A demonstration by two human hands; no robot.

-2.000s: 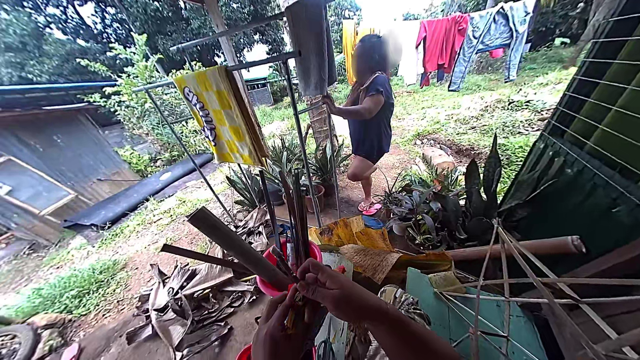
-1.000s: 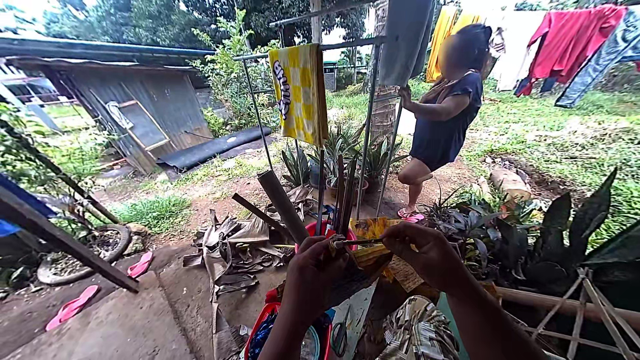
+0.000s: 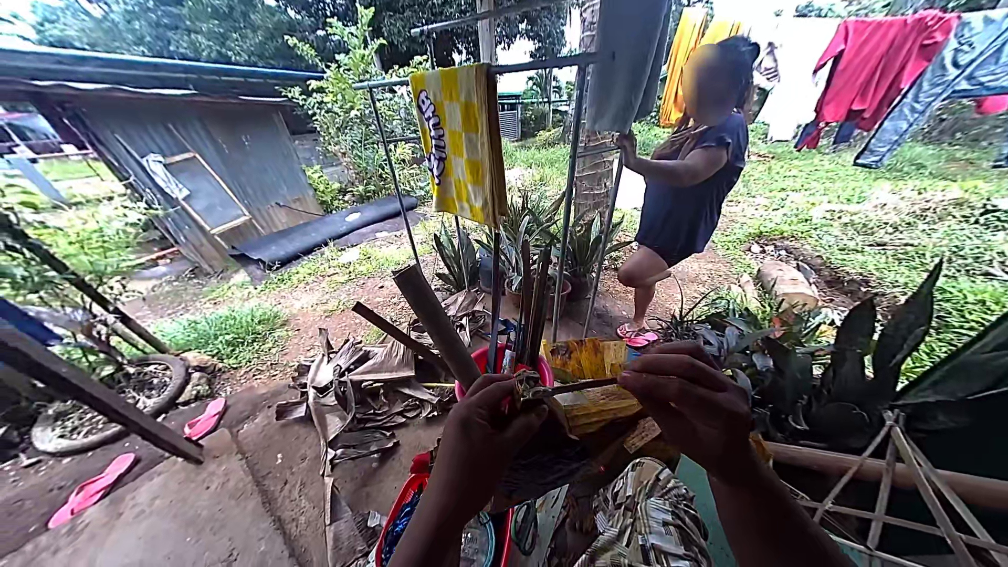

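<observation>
My left hand [image 3: 492, 425] grips a small bundle of dark, dry plant material, whose exact kind I cannot tell. A thin dark strip [image 3: 583, 386] runs from that bundle to the right, and my right hand [image 3: 693, 402] pinches its far end between thumb and fingers. Just beyond my left hand, a pink-red bucket [image 3: 465, 386] holds upright dark sticks [image 3: 539, 303] and a thick brown stalk [image 3: 437, 323]. Below my hands, a red basin [image 3: 405, 504] with blue material in it is partly hidden by my left forearm.
Dry brown leaves [image 3: 346, 409] litter the ground at left. A metal rack [image 3: 568, 189] carries a yellow checked towel [image 3: 461, 142]; a person [image 3: 685, 181] stands on one leg, holding it. Potted plants [image 3: 516, 252], pink slippers [image 3: 93, 490], a bamboo pole [image 3: 937, 480] and thin crossed sticks [image 3: 890, 472] lie around.
The view has swung left since the oldest frame. My hands, close together then, are now apart with the thin strip stretched between them. The person still stands at the rack.
</observation>
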